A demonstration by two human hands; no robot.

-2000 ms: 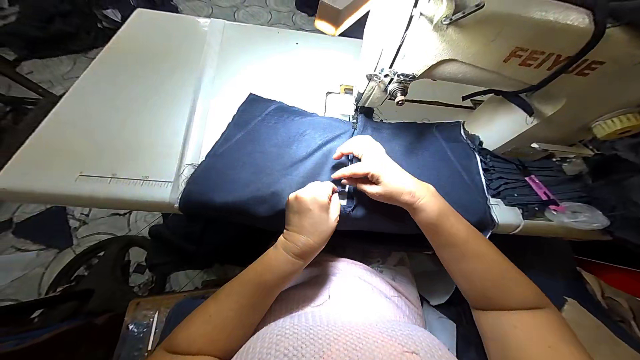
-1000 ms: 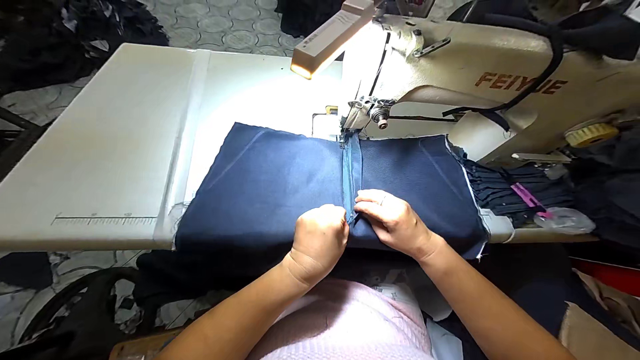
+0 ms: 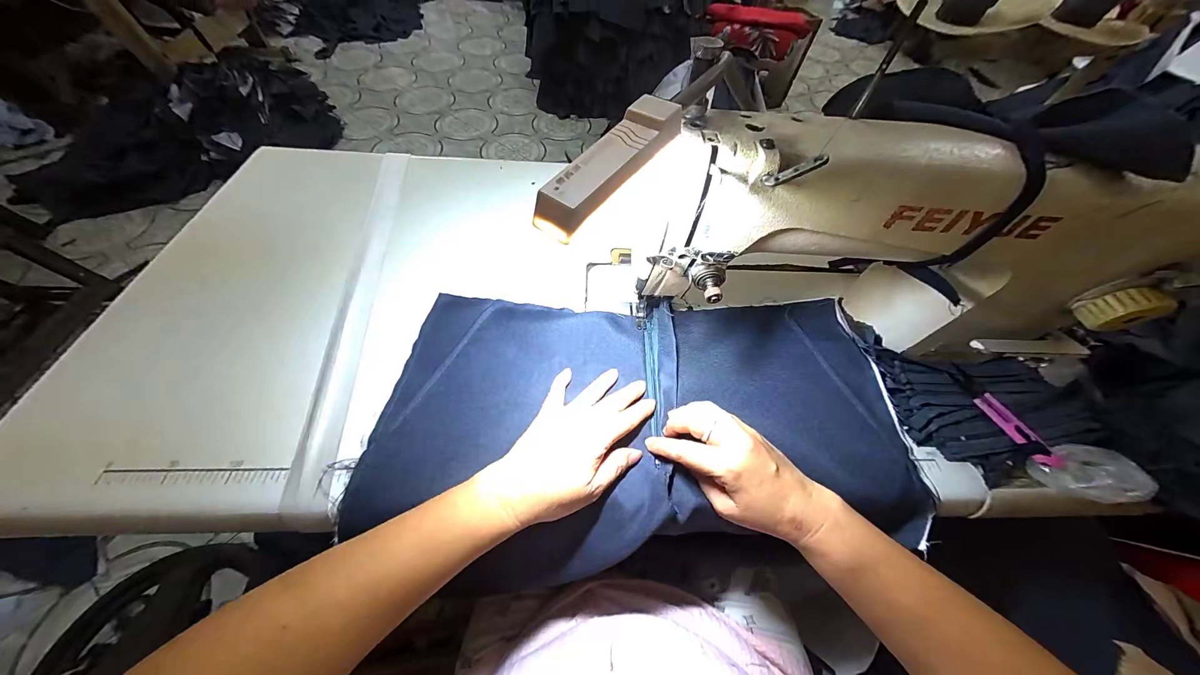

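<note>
Navy fabric (image 3: 778,375) lies across the front of a sewing machine bed, with a blue zipper (image 3: 653,375) running down its middle from the presser foot (image 3: 643,311). My left hand (image 3: 572,445) rests flat on the fabric just left of the zipper, fingers spread. Thumb and fingers of my right hand (image 3: 736,464) pinch the fabric edge beside the zipper's lower part. The cloth's upper middle sits at the presser foot of the Feiyue sewing machine (image 3: 937,187); whether the needle is down cannot be told.
A lamp (image 3: 609,164) shines near the needle area. The white table (image 3: 234,309) extends left, with a printed ruler near its front edge. At the right are stacked dark pieces (image 3: 994,403), a pink-handled tool (image 3: 1008,419), a clear plastic bag (image 3: 1097,476) and a yellow round item (image 3: 1123,307).
My left hand has gone from a closed grip at the zipper to lying spread on the fabric. The zipper, mostly covered by my hands two seconds ago, shows now. The view has shifted.
</note>
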